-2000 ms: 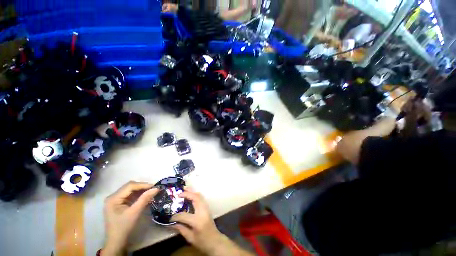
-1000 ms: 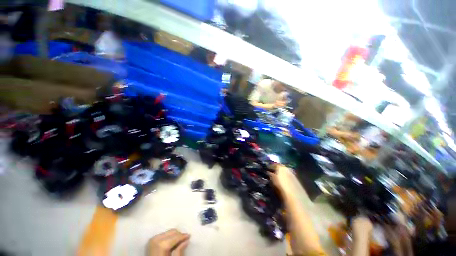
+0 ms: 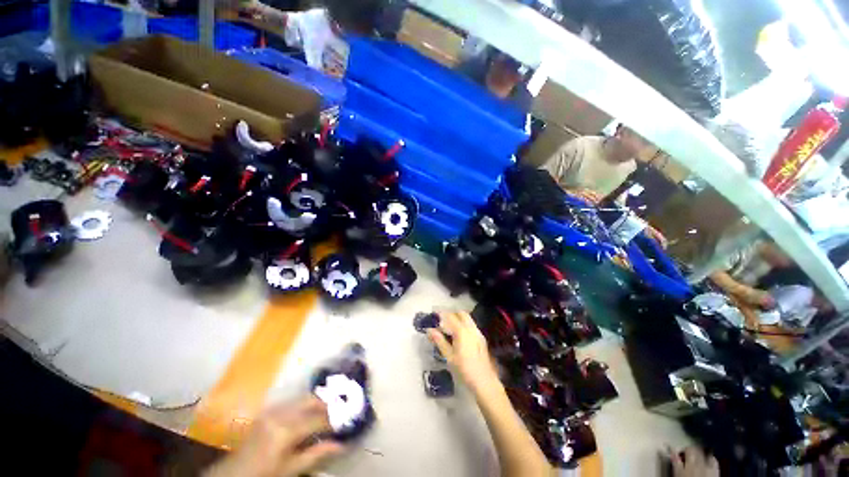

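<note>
My left hand (image 3: 284,440), blurred, holds a black housing with a white ring board (image 3: 344,401) low in the middle, above the pale bench top. My right hand (image 3: 463,347) reaches over the loose camera modules. Its fingertips are at a small dark module (image 3: 426,321); whether they grip it is unclear. A second module is partly hidden under the fingers. Another module (image 3: 437,382) lies nearer me. Black housings with white rings (image 3: 288,273) and red leads are piled at the left. Units (image 3: 561,438) are piled at the right, beside my right forearm.
Blue trays (image 3: 428,130) are stacked behind the bench, with an open cardboard box (image 3: 186,93) to their left. Loose wires (image 3: 121,154) lie at far left. A dark metal fixture (image 3: 666,359) stands at right. Other people (image 3: 591,168) work beyond; another hand shows at bottom right.
The view has swung, showing more of the bench's left side. My right hand has moved from the right pile to the loose modules. My left hand now shows with a ringed housing.
</note>
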